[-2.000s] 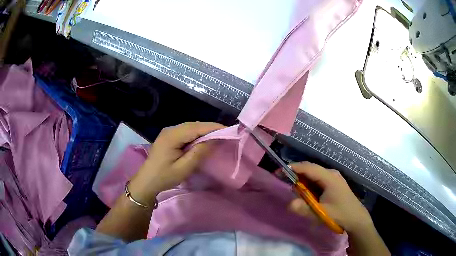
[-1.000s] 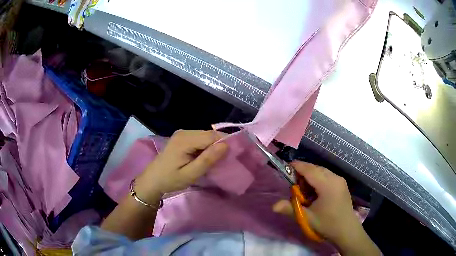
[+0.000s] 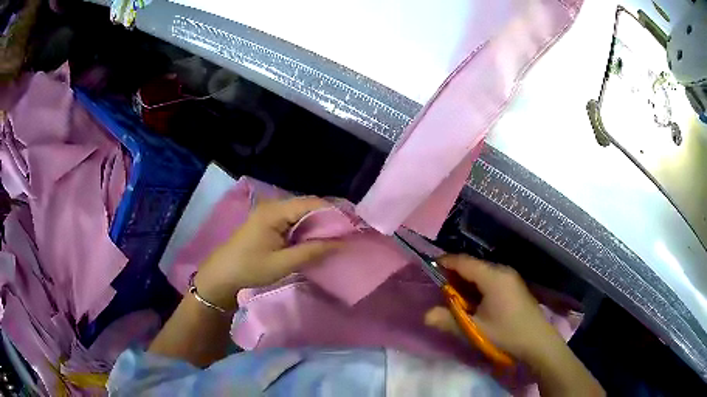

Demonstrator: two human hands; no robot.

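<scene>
My left hand [image 3: 267, 240] grips the edge of a pink cut piece [image 3: 353, 267] above my lap, its fingers closed on the cloth. My right hand [image 3: 496, 298] holds scissors [image 3: 463, 312] with orange handles and grey blades. The blade tips point up-left and touch or nearly touch the lower end of a long pink strip [image 3: 465, 116], which runs from the table over its ruler edge. The blades look closed or nearly so. Another pink layer hangs beneath the strip. More pink cloth [image 3: 325, 322] lies across my lap.
A blue plastic crate [image 3: 147, 209] stands at the left beside a heap of pink pieces [image 3: 66, 194]. A pale board [image 3: 203, 205] leans near it. The white table's ruler strip [image 3: 543, 205] crosses diagonally. The sewing machine [image 3: 692, 46] is at the upper right.
The strip's lower end has moved left and down. The scissors, open a second ago, are now closed or nearly so. The cloth in my left hand has folded over differently.
</scene>
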